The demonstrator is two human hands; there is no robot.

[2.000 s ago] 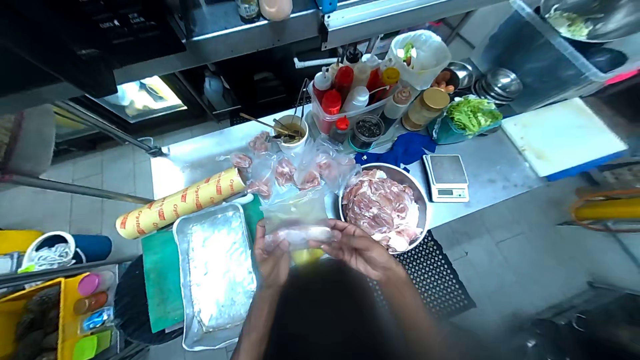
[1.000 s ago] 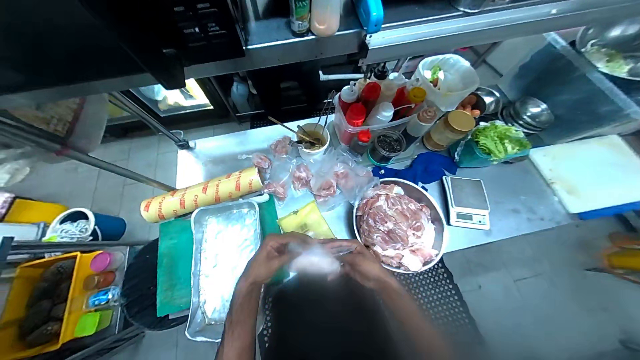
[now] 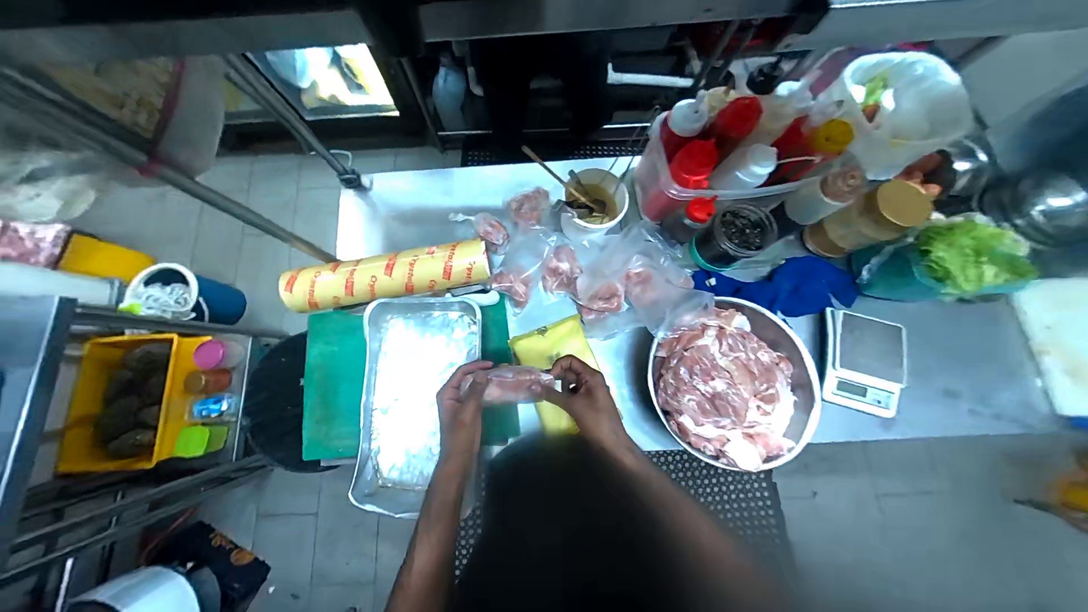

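A plastic-wrapped roll of raw meat (image 3: 514, 385) is stretched sideways between my hands, over the table's front edge. My left hand (image 3: 465, 393) grips its left end, beside a metal tray (image 3: 371, 399). At its right end is my right hand (image 3: 584, 397), with thumb and fingers pinching the film. Under and behind the roll lies a yellow packet (image 3: 552, 344). A steel bowl (image 3: 812, 399) heaped with raw meat (image 3: 722, 382) stands to the right. Several clear bags of meat (image 3: 603, 297) lie behind, left of them a roll of cling film (image 3: 382, 274).
A digital kitchen scale (image 3: 865, 357) stands right of the bowl, with a blue cloth (image 3: 790, 289) behind it. Sauce bottles fill a plastic bin (image 3: 722, 194); a white tub (image 3: 595, 228) holds utensils. A green board (image 3: 331, 382) lies under the tray. Lettuce (image 3: 973, 259) sits at the far right.
The meat roll, earlier a pale bundle held close to my body, is now drawn out lengthwise between both hands. The view has shifted and come nearer to the table.
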